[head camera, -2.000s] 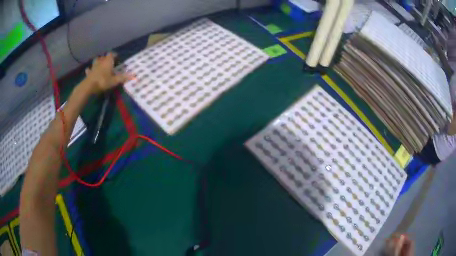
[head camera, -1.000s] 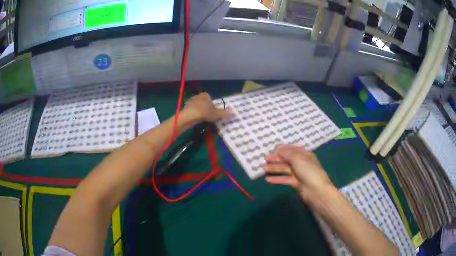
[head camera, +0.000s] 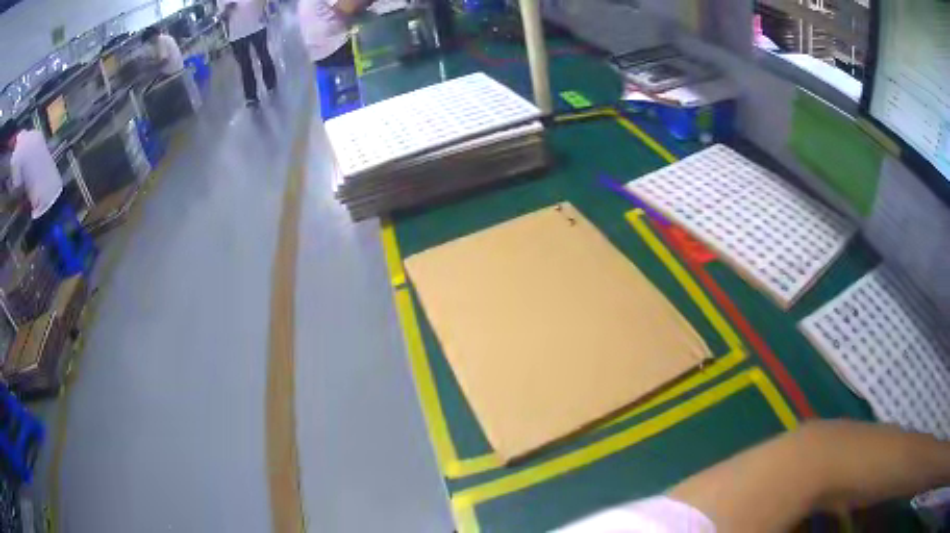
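A bare forearm, apparently my left, crosses the lower right corner, with a pale sleeve at the bottom edge. The hand at its end is cut off by the right edge. My right hand is out of the picture. A plain brown cardboard sheet (head camera: 547, 328) lies flat on the green mat inside yellow tape, with small dark marks at its far corner. A white component tray (head camera: 745, 221) with rows of small dots lies to its right. A second white tray (head camera: 885, 349) lies nearer, above the forearm, partly cut off by the right edge.
A thick tray stack (head camera: 443, 146) stands at the bench's left edge beyond the cardboard. A pale post (head camera: 534, 57) rises behind it. A blue bin (head camera: 682, 117) with papers and a monitor (head camera: 917, 83) are at right. A grey aisle (head camera: 208, 344) runs left, with several people and blue stools.
The view has swung left to the aisle and cardboard sheet. Both hands, the red lead and the tray they were at have left the picture; only one forearm shows.
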